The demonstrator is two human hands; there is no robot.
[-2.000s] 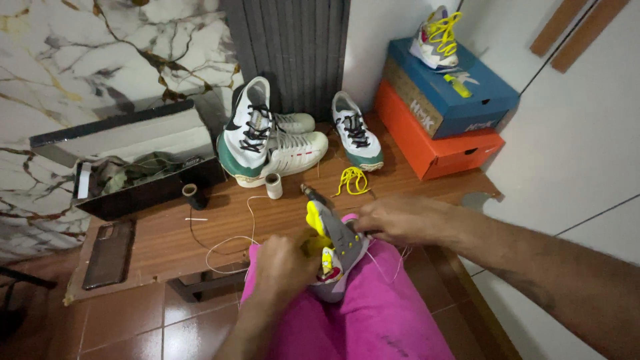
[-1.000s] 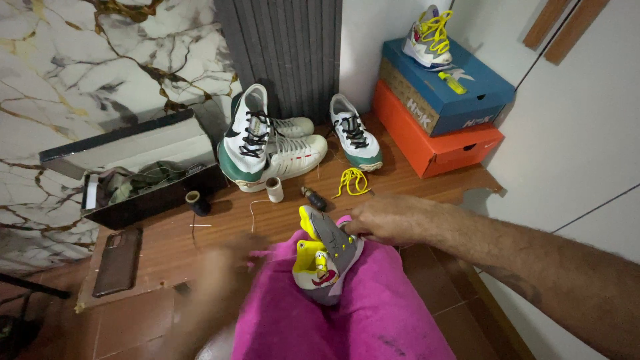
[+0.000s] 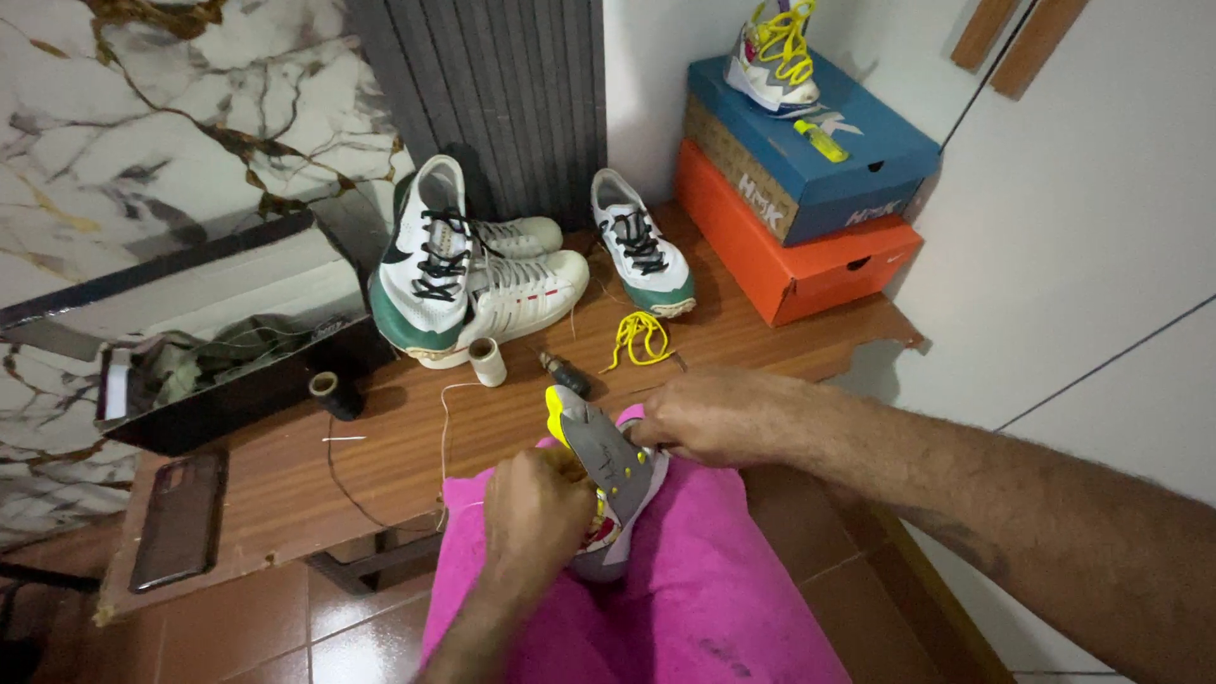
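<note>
A grey and yellow sneaker [image 3: 608, 465] without laces lies on my lap, on pink cloth. My left hand [image 3: 537, 503] is at its opening, the fingertips hidden inside or behind the upper. With bent fingers, my right hand [image 3: 708, 413] grips the shoe's far right edge. On the wooden table beyond the shoe are a dark-handled tool [image 3: 564, 373], a white thread spool [image 3: 486, 362] with thread trailing toward my lap, and a loose yellow shoelace [image 3: 640, 339]. A black thread spool [image 3: 337, 395] stands farther left, its dark thread also running toward me.
An open black shoebox [image 3: 256, 380] and a dark phone [image 3: 179, 521] are at the left. White-and-green sneakers [image 3: 418, 275] and off-white sneakers [image 3: 532, 294] stand behind. At the right, a blue shoebox [image 3: 836, 161] bearing a yellow-laced sneaker [image 3: 774, 66] and a yellow-handled tool [image 3: 822, 142] sits on an orange shoebox [image 3: 798, 275].
My left hand was blurred and away from the shoe, at the left, one second ago; now it is back at the shoe's opening. The right hand has stayed on the shoe's right side.
</note>
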